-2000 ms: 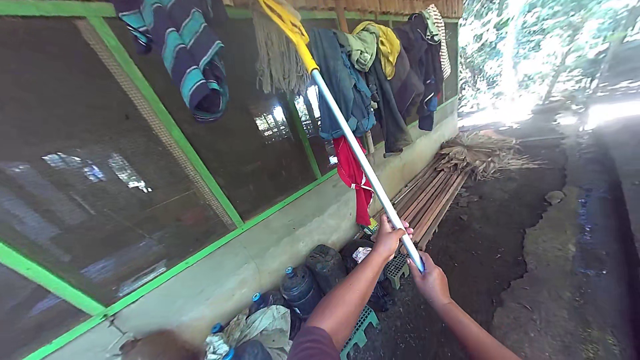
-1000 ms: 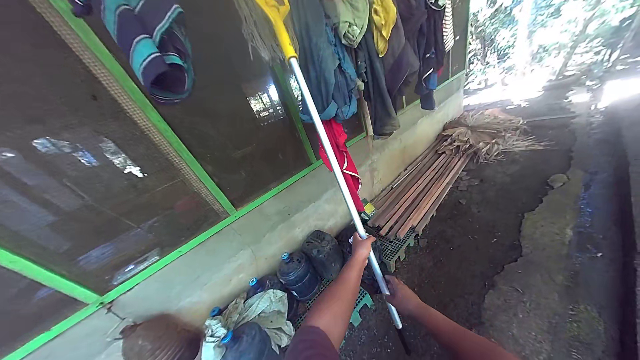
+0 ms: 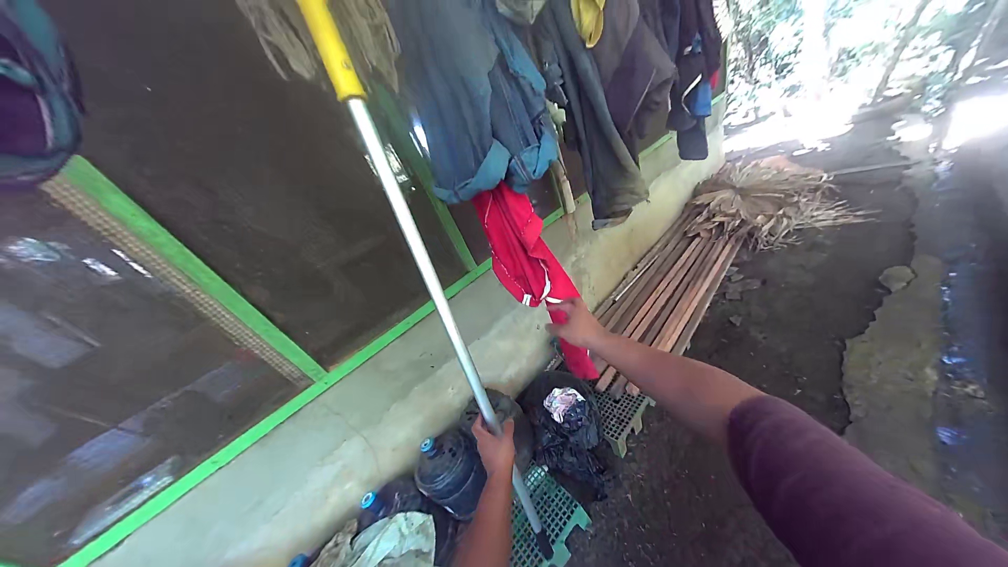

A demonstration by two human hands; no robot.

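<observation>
My left hand [image 3: 496,447] grips the lower part of a metal pole [image 3: 425,268] with a yellow plastic top piece [image 3: 335,51]; the pole's upper end is out of view. Its dark lower tip is over a green plastic grate [image 3: 551,508]. My right hand [image 3: 575,323] is off the pole, at the red cloth garment [image 3: 524,244] with white trim that hangs below blue denim clothing [image 3: 472,102]. Its fingers are at the garment's lower part; whether they pinch the cloth cannot be told.
Large water jugs [image 3: 449,476] and a black plastic bag [image 3: 571,441] stand along the concrete wall [image 3: 315,441]. Wooden strips [image 3: 669,291] and dried palm leaves [image 3: 764,197] lie to the right. More clothes [image 3: 606,102] hang above, before a green-framed mesh screen [image 3: 205,283].
My right hand has let go of the pole and moved up to the red garment. My left hand still holds the pole. The view has moved closer to the hanging clothes.
</observation>
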